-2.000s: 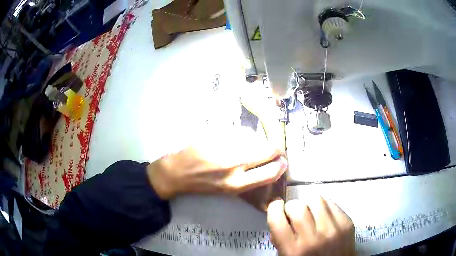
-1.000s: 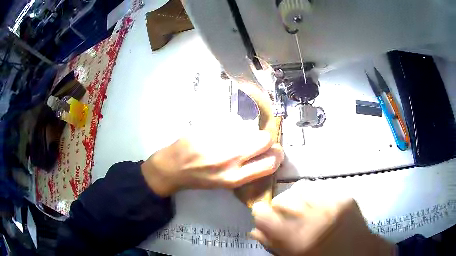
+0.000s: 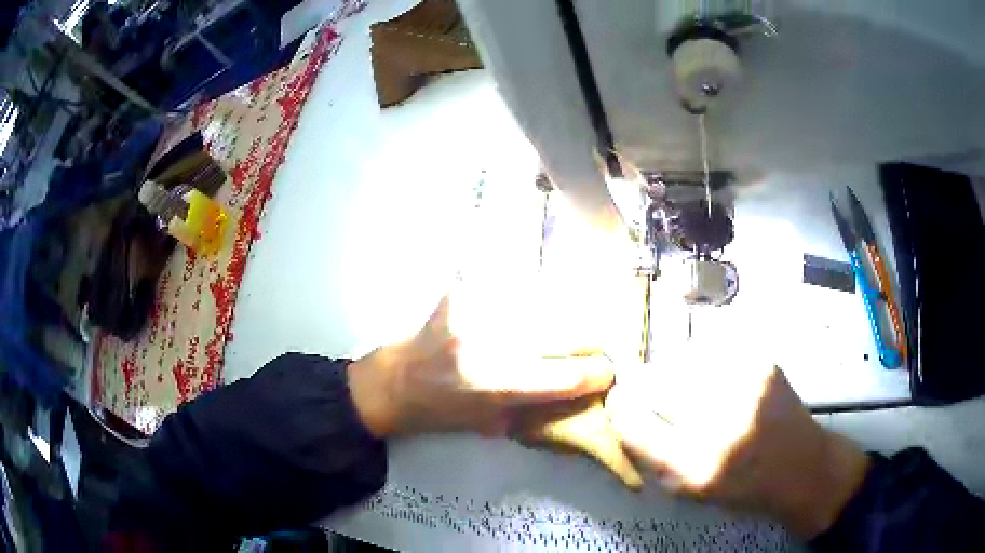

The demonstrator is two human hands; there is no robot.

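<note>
A tan-brown leather piece (image 3: 578, 430) lies at the front of the machine bed, partly under my left hand and washed out by the lamp. My left hand (image 3: 486, 378) is flat over it, fingers pointing right. My right hand (image 3: 718, 443) is at its right side, fingertips close to the left fingertips; glare hides whether they pinch it. The presser foot (image 3: 650, 243) and needle area stand beyond the hands. A pale thread (image 3: 705, 162) runs down from the ribbed knob (image 3: 705, 73) on the machine head (image 3: 853, 81).
Brown leather (image 3: 419, 52) lies at the back. A bottle with yellow liquid (image 3: 200, 224) and dark pieces (image 3: 130, 265) are on the red-printed board (image 3: 243, 243) at left. Blue and orange pointed tools (image 3: 877, 286) and a black pad (image 3: 945, 281) lie at right. Ruler marks (image 3: 486, 524) line the front edge.
The leather has come away from beside the foot toward the front and is angled to the right. My right hand has moved up and right, beside the left fingertips. The view has shifted slightly.
</note>
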